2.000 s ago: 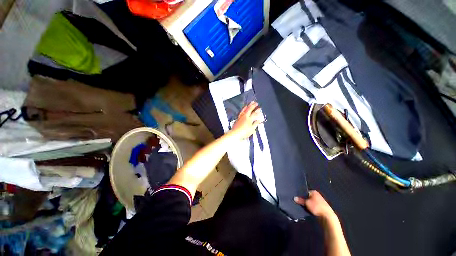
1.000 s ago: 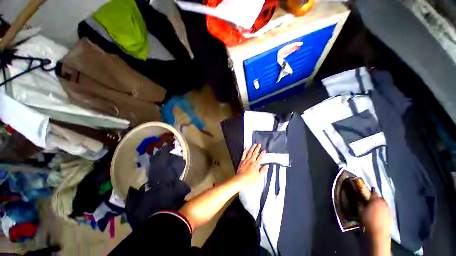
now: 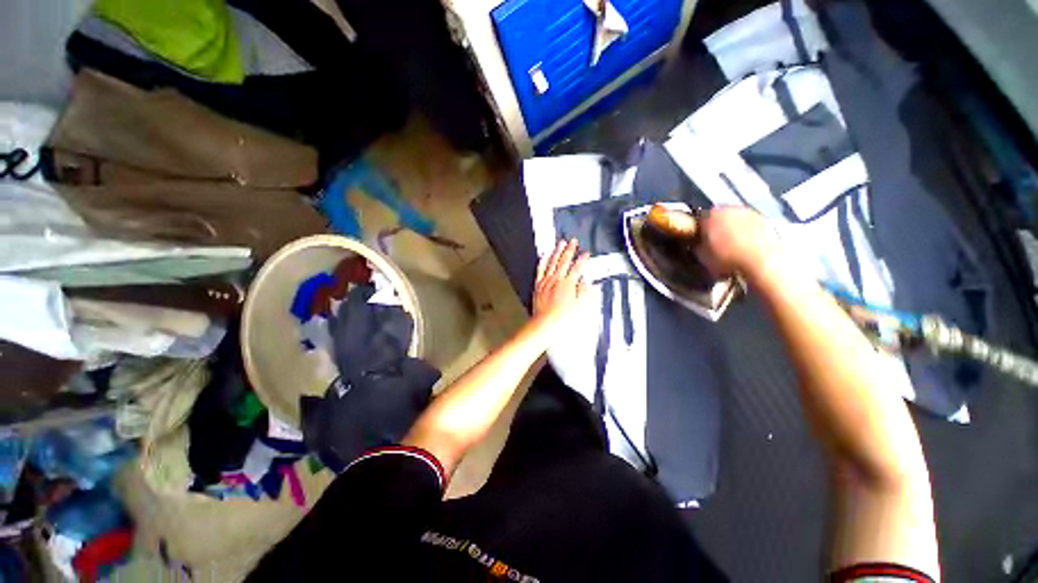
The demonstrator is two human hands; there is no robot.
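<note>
A dark grey and white garment panel point(image 3: 677, 387) lies on the black ironing table point(image 3: 797, 456) in front of me. My left hand point(image 3: 560, 281) lies on the panel's white part, fingers spread, just below a small dark patch point(image 3: 583, 228). My right hand point(image 3: 728, 241) is shut on the handle of the steam iron point(image 3: 672, 268). The iron is over the panel's dark part, right of the patch, its pointed end at the upper left. I cannot tell if its sole presses on the cloth.
More grey-and-white pieces point(image 3: 825, 199) lie at the far right, with the steam hose point(image 3: 968, 345) crossing over them. A blue-drawer cabinet point(image 3: 581, 57) stands beyond the table. A cream scrap bin point(image 3: 253, 330) stands at the left, near hanging clothes point(image 3: 194, 137).
My right hand took hold of the iron and has carried it left from beside the far pieces onto the near panel. My left hand stays on the white part.
</note>
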